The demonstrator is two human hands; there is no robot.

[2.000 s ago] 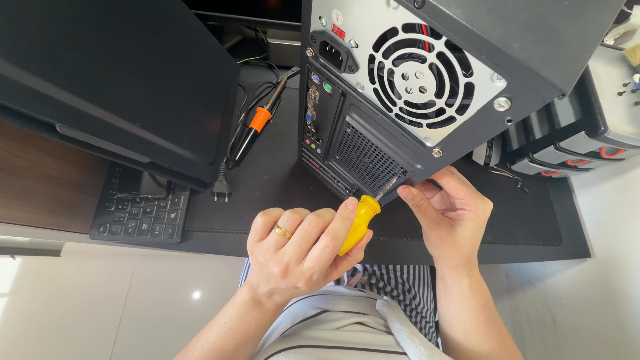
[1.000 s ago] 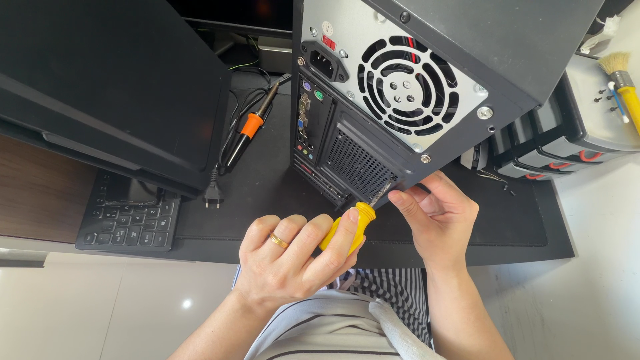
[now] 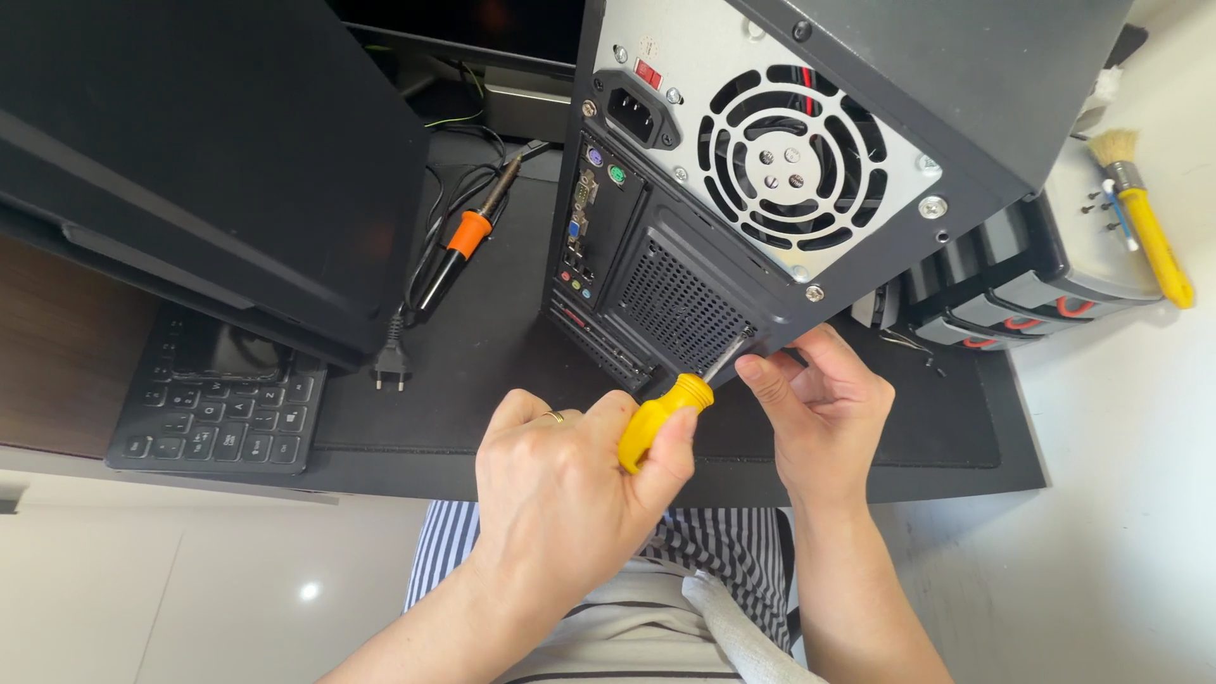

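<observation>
A black desktop computer tower stands tilted in the view with its rear panel toward me. My left hand is closed around the yellow handle of a screwdriver. The shaft points up and right, its tip at a screw spot beside the perforated vent. Against the lower right edge of the case rest the thumb and fingers of my right hand; its fingertips are partly hidden behind that edge. Above the vent are the silver power supply with its round fan grille and the power socket.
A soldering iron and a plug lie on the black desk mat. A large black device overhangs a keyboard and a phone. At right, a brush and small screws lie on a drawer organizer.
The screwdriver stays at the same spot by the vent, while my left hand has turned around its handle. My right hand remains at the case edge. The view has shifted slightly.
</observation>
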